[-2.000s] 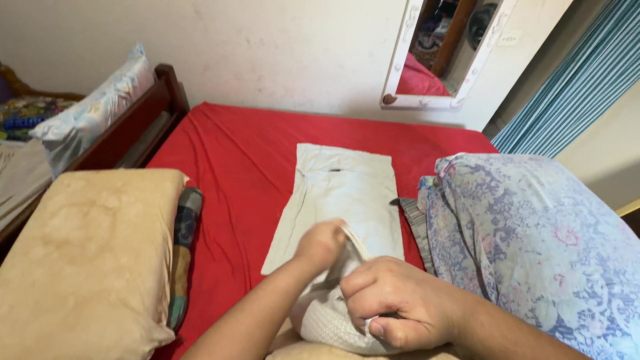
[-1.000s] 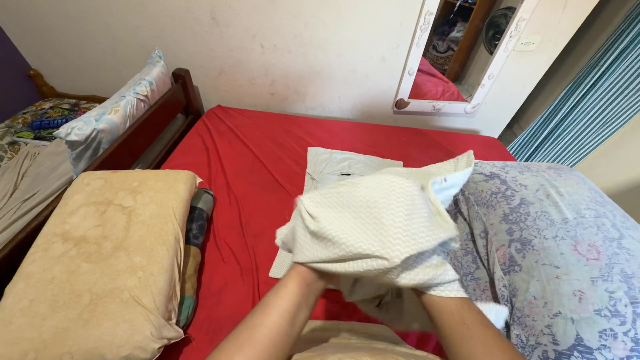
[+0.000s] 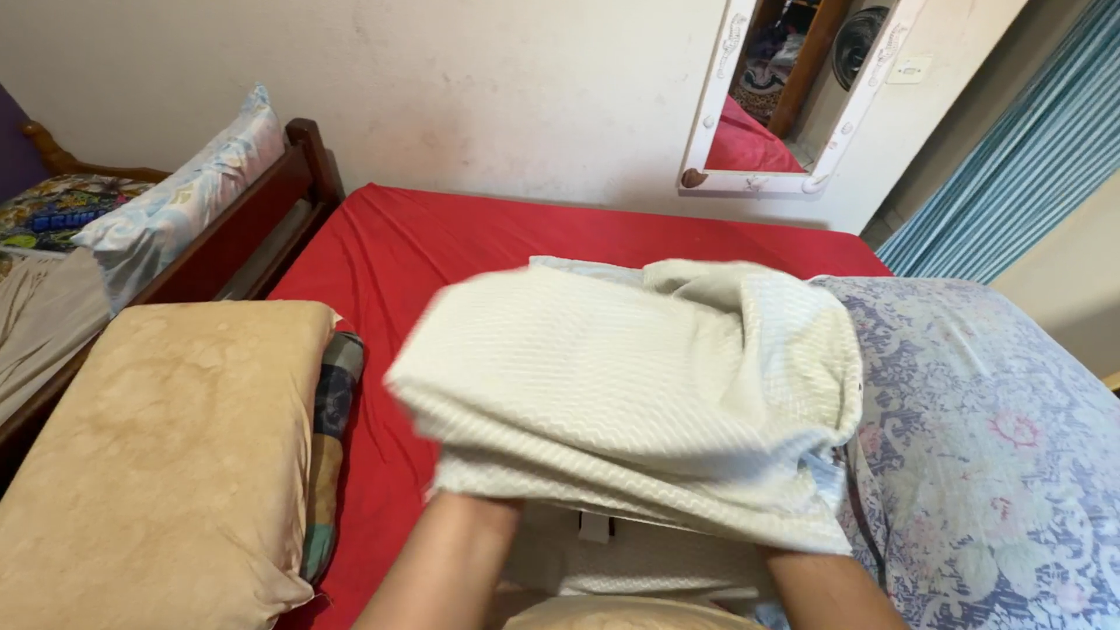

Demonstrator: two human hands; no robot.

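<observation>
A cream textured fabric cover (image 3: 595,376), turned partly inside out to a pale blue side, is spread over both my hands above the red-sheeted bed (image 3: 394,254). Both forearms reach in under its near edge, so my left hand and my right hand are hidden inside the cloth. A small white tag (image 3: 595,527) shows on the fabric beneath. Behind the cover, the edge of a light folded cloth (image 3: 586,269) lies on the red sheet.
On the left sit a beige pillow (image 3: 175,420) and a folded plaid cloth (image 3: 328,437); on the right, a blue floral pillow (image 3: 989,420). A white-framed mirror (image 3: 761,182) hangs on the wall. A wooden bed rail (image 3: 236,219) stands at the far left.
Two seconds ago my hands showed, pinching the bunched fabric low over the bed. Since then they have gone under it, and the cover has opened out wider over them.
</observation>
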